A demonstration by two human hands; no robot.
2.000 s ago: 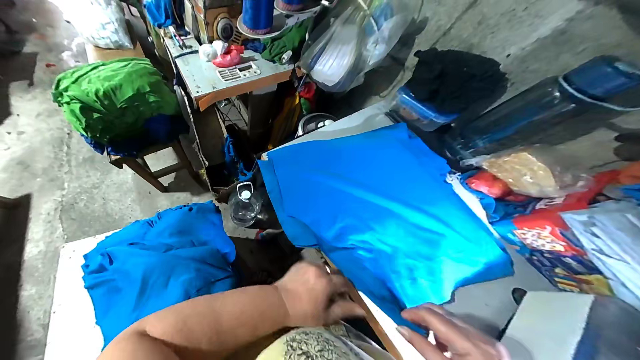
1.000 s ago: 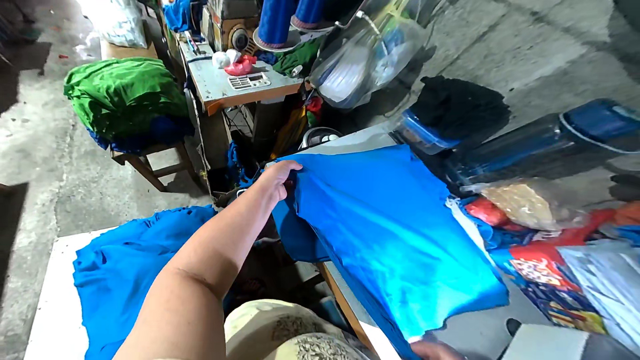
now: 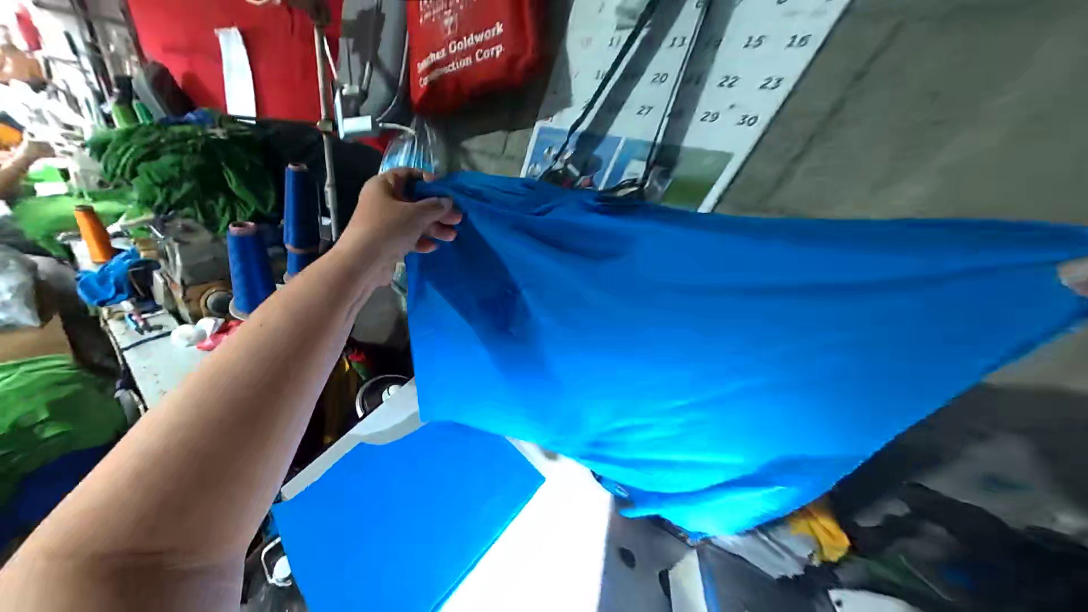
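A large piece of blue fabric (image 3: 680, 340) is stretched in the air between my two hands. My left hand (image 3: 408, 217) pinches its upper left corner between thumb and fingers. Only the fingertips of my right hand (image 3: 1078, 276) show at the right edge of the view, gripping the fabric's right end. The cloth sags in the middle, its lower edge hanging over the table. Below it, another flat blue fabric piece (image 3: 408, 518) lies on the white tabletop (image 3: 552, 544).
Blue thread cones (image 3: 251, 270) and an orange cone (image 3: 93, 234) stand by a machine at left. Green cloth (image 3: 51, 416) is piled at the left edge. A calendar (image 3: 671, 85) and a red bag (image 3: 472, 51) hang behind. Mixed items (image 3: 816, 531) lie at lower right.
The blue fabric, spread on the table earlier, is now lifted and stretched between both hands. Another blue piece shows beneath it. The view has tilted up toward the wall.
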